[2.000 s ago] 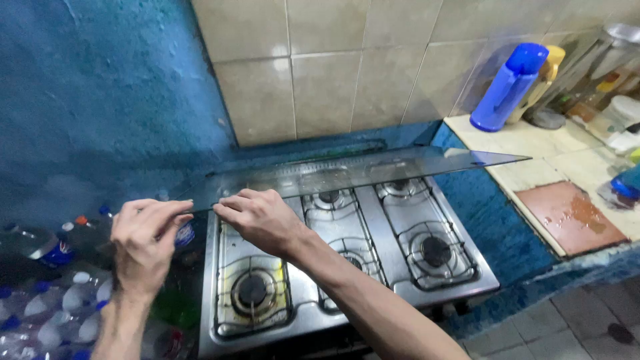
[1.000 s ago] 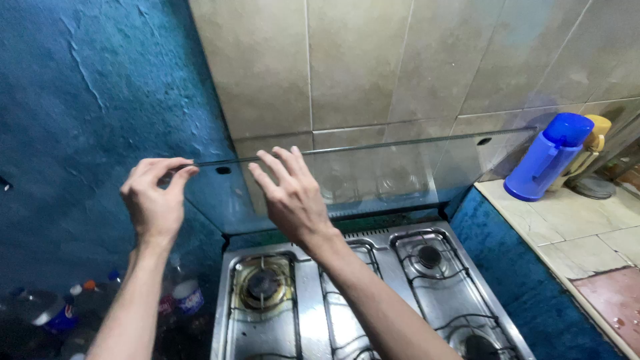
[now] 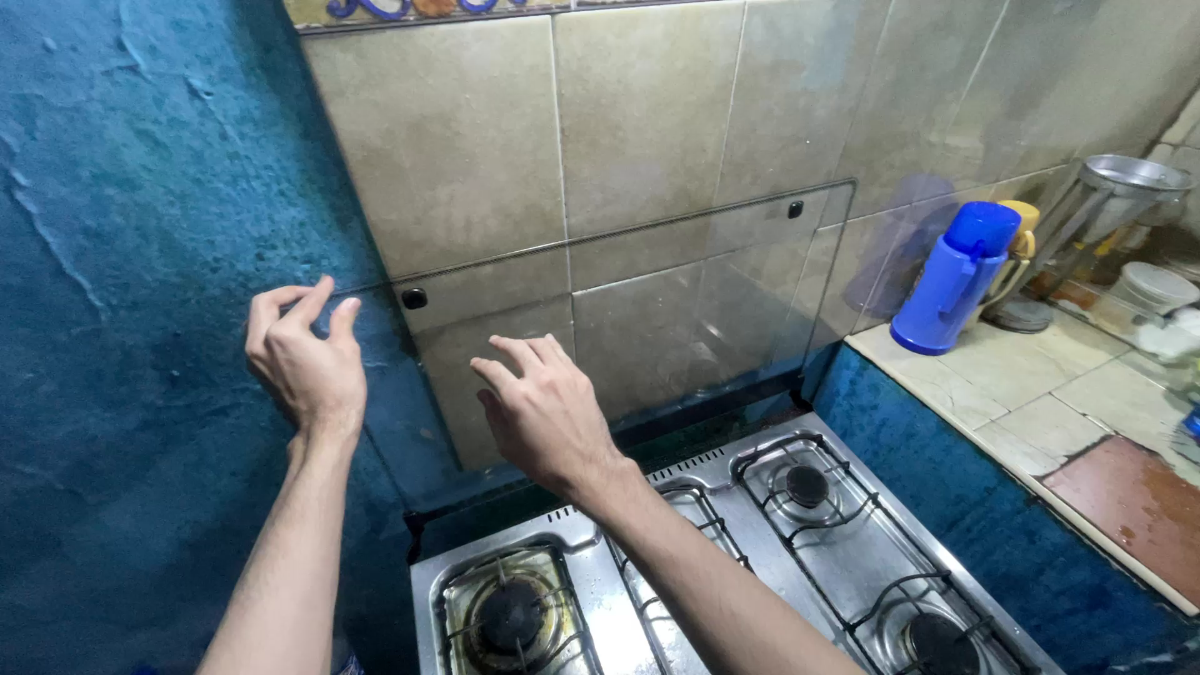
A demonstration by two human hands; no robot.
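Note:
A clear glass stove lid [image 3: 656,309] stands upright behind a stainless steel gas stove [image 3: 609,637], close to the tiled wall. Near the lid's upper left corner is my left hand [image 3: 309,352], thumb and fingers apart, holding nothing. My right hand [image 3: 544,403] hovers before the lower left part of the glass with its fingers spread and slightly curled; whether it touches the pane cannot be told. Black round bumpers [image 3: 413,298] sit near the lid's upper corners. Burners and black wire grates show below, partly hidden by my right forearm.
A blue thermos [image 3: 954,279] and a yellow one [image 3: 1020,225] stand on the tiled counter [image 3: 984,375] at right, near a metal stand [image 3: 1116,187] and a white container [image 3: 1144,291]. A blue painted wall [image 3: 141,375] borders the stove at left.
The glass lid has swung up from low over the stove to upright at the back. My left hand has let go of its edge. The view has shifted upward.

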